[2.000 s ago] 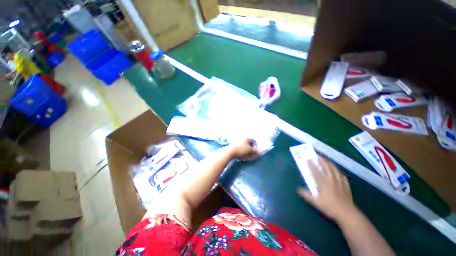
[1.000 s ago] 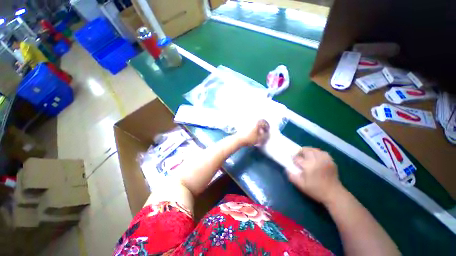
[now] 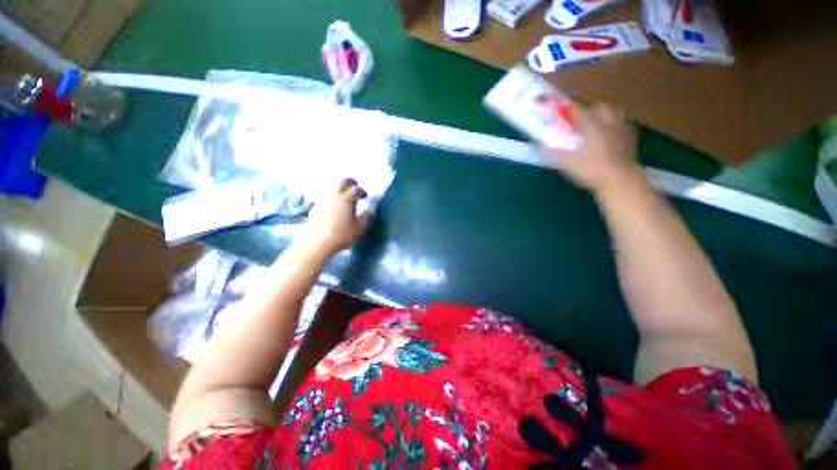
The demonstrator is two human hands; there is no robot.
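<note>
My right hand [image 3: 597,151] is on a white retail box [image 3: 530,103] with a red picture, above the white strip on the green bench; the box is slightly blurred. My left hand [image 3: 340,213] is at the near right corner of the glaring pile of clear plastic bags [image 3: 275,138]; its fingers are bent, and whether they pinch a bag is hidden by glare. Another white box [image 3: 209,211] lies at the pile's near left edge, its right end under shiny film.
A supply carton [image 3: 661,87] at top right holds several loose boxes. A pink and white wrapped item [image 3: 343,61] lies beyond the bags. A bottle [image 3: 96,101] stands far left. An open carton [image 3: 128,275] with bagged units sits below the bench edge.
The view has turned right. My right hand, earlier bringing a box to the bags, is now farther out by the supply carton, on a box. My left hand stays at the bag pile.
</note>
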